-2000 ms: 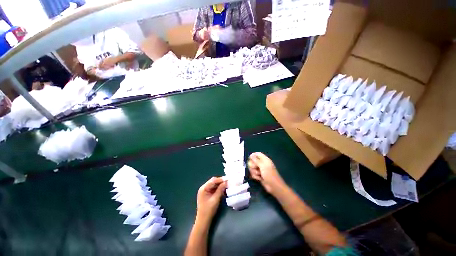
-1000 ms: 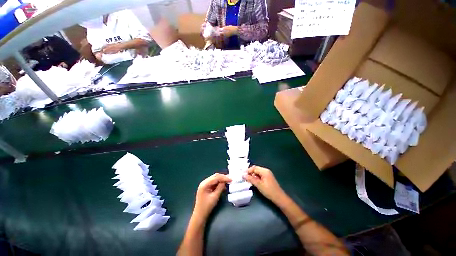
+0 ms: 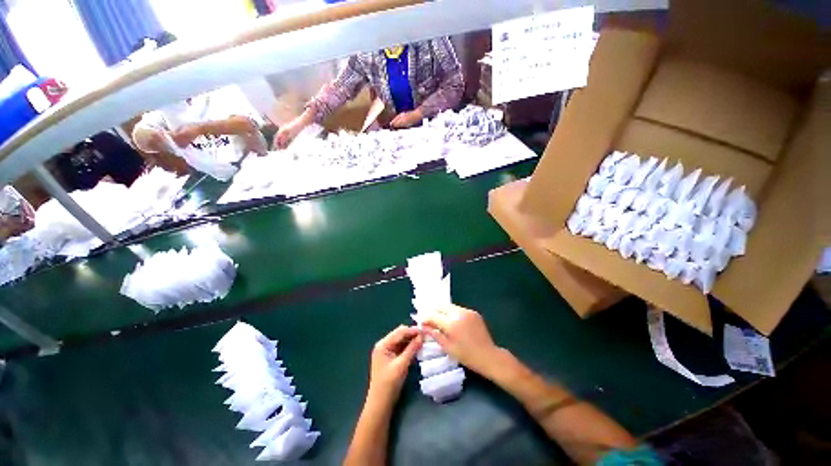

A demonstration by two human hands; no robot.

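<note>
A row of overlapping white packets (image 3: 441, 375) lies lengthwise on the dark green bench in front of me. My left hand (image 3: 397, 353) pinches the row's left edge near the middle with thumb and finger. My right hand (image 3: 460, 335) lies over the middle of the row from the right, its fingertips close to my left ones, and hides part of the packets. A second packet row (image 3: 264, 391) lies at the left, touched by no hand. A third row (image 3: 180, 276) lies crosswise farther back at the left.
An open brown carton (image 3: 583, 259) stands tilted at the right with packet rows (image 3: 665, 218) inside. A white strip (image 3: 679, 355) and printed label (image 3: 749, 350) lie below it. Several people sit opposite behind heaped white packets (image 3: 364, 155). A shelf (image 3: 273, 45) crosses above.
My right hand has come from beside the row onto its middle. The crosswise row at the back left has shifted right. A person opposite has stretched an arm out over the heap.
</note>
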